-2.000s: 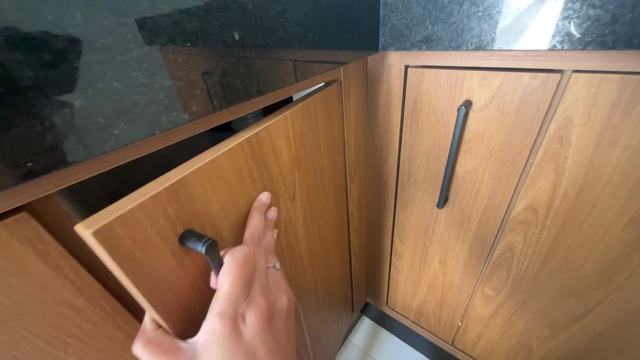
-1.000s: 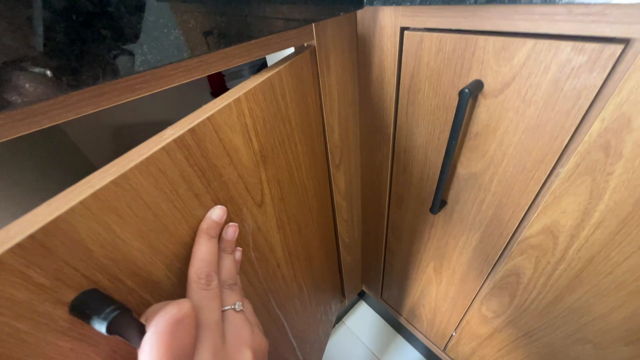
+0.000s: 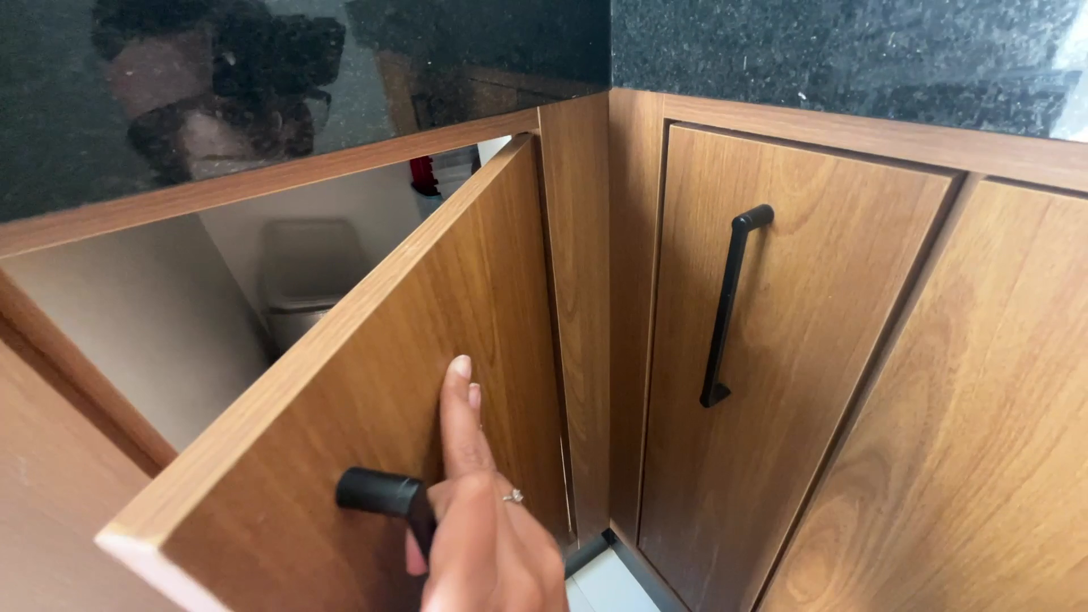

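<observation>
My right hand (image 3: 489, 518) is at the lower middle, on the black bar handle (image 3: 382, 493) of a wood-grain cabinet door (image 3: 340, 408). One finger with a pink nail curls behind the bar, while other fingers stretch upward along the door front. A ring with a small stone is on one finger. Most of the handle's lower part is hidden by the hand or out of frame. The door stands ajar at an angle, hinged on its right side. Through the gap shows a pale interior with a lidded container (image 3: 310, 259) and a red object (image 3: 422, 176). My left hand is out of view.
Above runs a glossy dark stone surface (image 3: 476, 51) with reflections. Right of the corner is a closed cabinet door (image 3: 790, 340) with its own black handle (image 3: 727, 306). Another wood panel (image 3: 977, 408) stands farther right. Pale floor tile (image 3: 608, 586) shows at the bottom.
The left door has swung farther out, and more of the cabinet's inside shows, including the lidded container. My right hand has stayed at its handle. The view has shifted.
</observation>
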